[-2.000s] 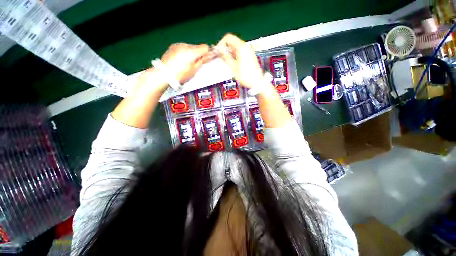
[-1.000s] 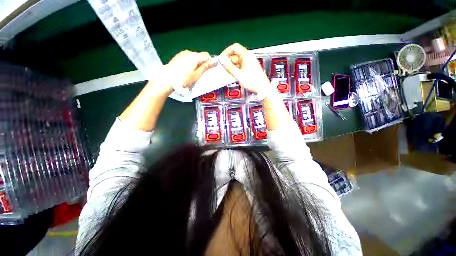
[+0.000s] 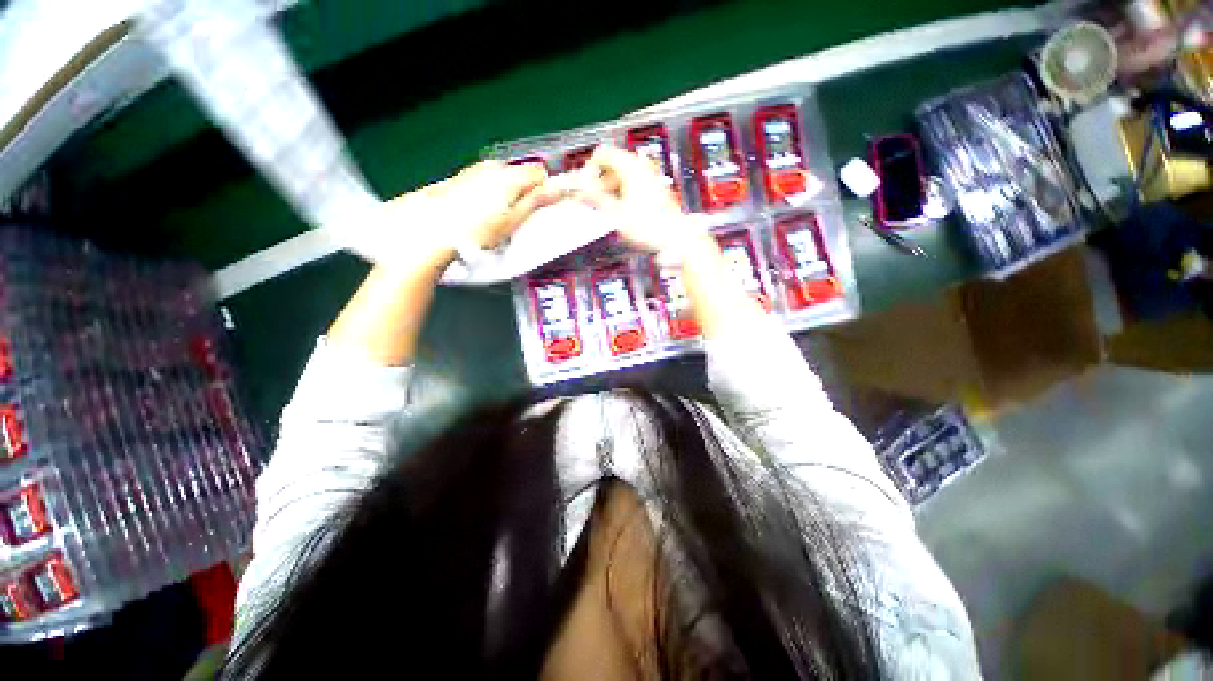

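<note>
A long white label strip (image 3: 273, 113) runs from the upper left down to my hands. My left hand (image 3: 466, 213) grips it, and its white band hangs below my fingers. My right hand (image 3: 636, 200) is at the strip's end, fingers pinched close to my left fingers; whether a label is between them is too small to tell. Both hands are over the upper left of a clear blister tray (image 3: 843, 266). The tray holds red devices (image 3: 718, 162) in two rows. My hands and right forearm hide some of them.
A tall pile of clear trays with red devices (image 3: 133, 426) stands at the left. At the right are a phone (image 3: 899, 181), a small white square item (image 3: 858, 177), a thin dark tool (image 3: 899, 238), a dark-filled tray (image 3: 1000, 173), a fan (image 3: 1078, 63) and a cardboard box (image 3: 1031, 326).
The view has shifted and tilted. My hands stay close together on the strip, now lower against the tray, and more devices show above them.
</note>
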